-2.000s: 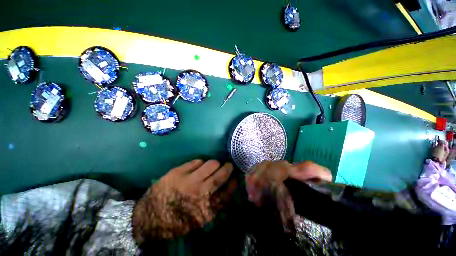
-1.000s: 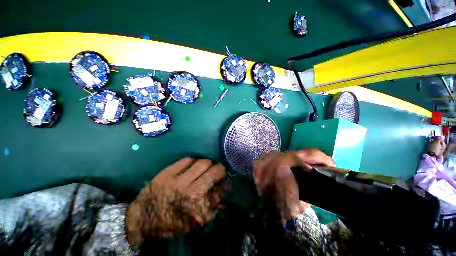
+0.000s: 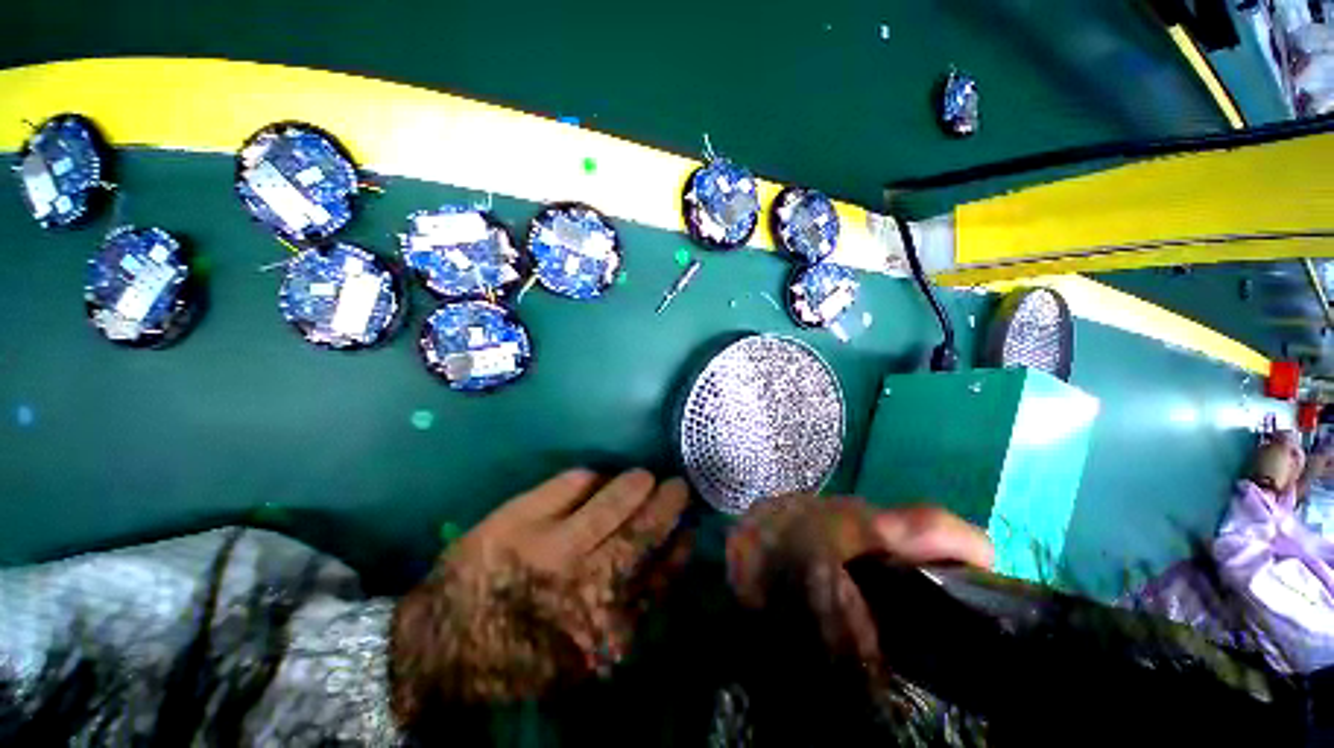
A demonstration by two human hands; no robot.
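Observation:
My right hand [image 3: 827,563] is closed around a thick black electric screwdriver [image 3: 1010,628] that reaches to the lower right. My left hand [image 3: 549,585] is at the bottom centre, back upward and fingers bent. What lies under its fingers is dark and hidden, so I cannot tell if it holds anything. A round dish [image 3: 762,424] with a silver-grey grainy face sits just beyond my right hand. Several round circuit board modules [image 3: 476,346] with blue boards lie on the green surface beyond my left hand. The screwdriver's tip is hidden.
A green box [image 3: 951,460] stands right of the dish, with a second dish [image 3: 1036,333] behind it. A thin metal pin [image 3: 677,287] lies near the modules. A single module [image 3: 960,105] is past the yellow strip [image 3: 483,139]. A person's arm [image 3: 1273,541] is at far right.
The single module past the yellow strip has moved right. The camera view has shifted slightly. My right hand still holds the screwdriver, and both hands stay near the dish.

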